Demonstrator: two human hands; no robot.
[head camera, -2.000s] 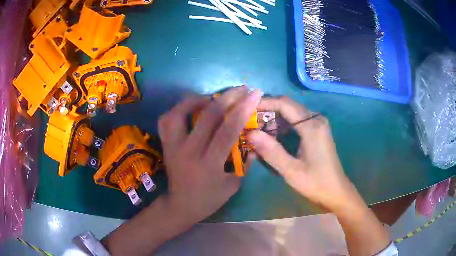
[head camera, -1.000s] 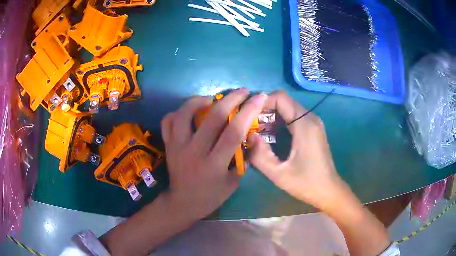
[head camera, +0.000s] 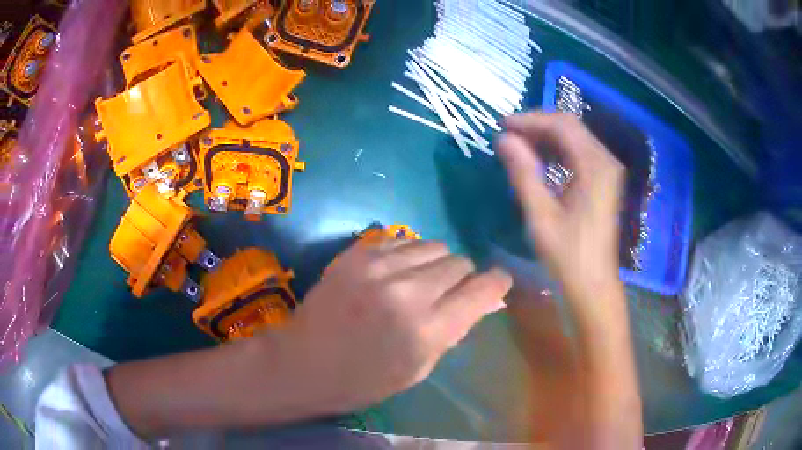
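Observation:
My left hand (head camera: 396, 321) is closed over an orange connector housing (head camera: 387, 234). Only the housing's upper edge shows above the knuckles; its terminals and any wire in it are hidden. My right hand (head camera: 567, 189) is raised between the white sleeves (head camera: 479, 61) and the blue tray. Its thumb and fingertips are at the lower right end of the loose sleeves. I cannot tell if they grip one. The sleeves lie in a fanned stack, with several loose ones at its lower left.
The blue tray (head camera: 673, 237) of black wires is partly behind my right hand. Several orange housings (head camera: 251, 167) lie on the left of the green mat. A pink bag (head camera: 66, 149) is at the left edge, and a clear plastic bag (head camera: 747, 303) at the right.
My right hand has left the housing and moved up to the sleeves. The black wire seen at its fingers no longer shows. My left hand now covers more of the housing. The view has shifted and turned.

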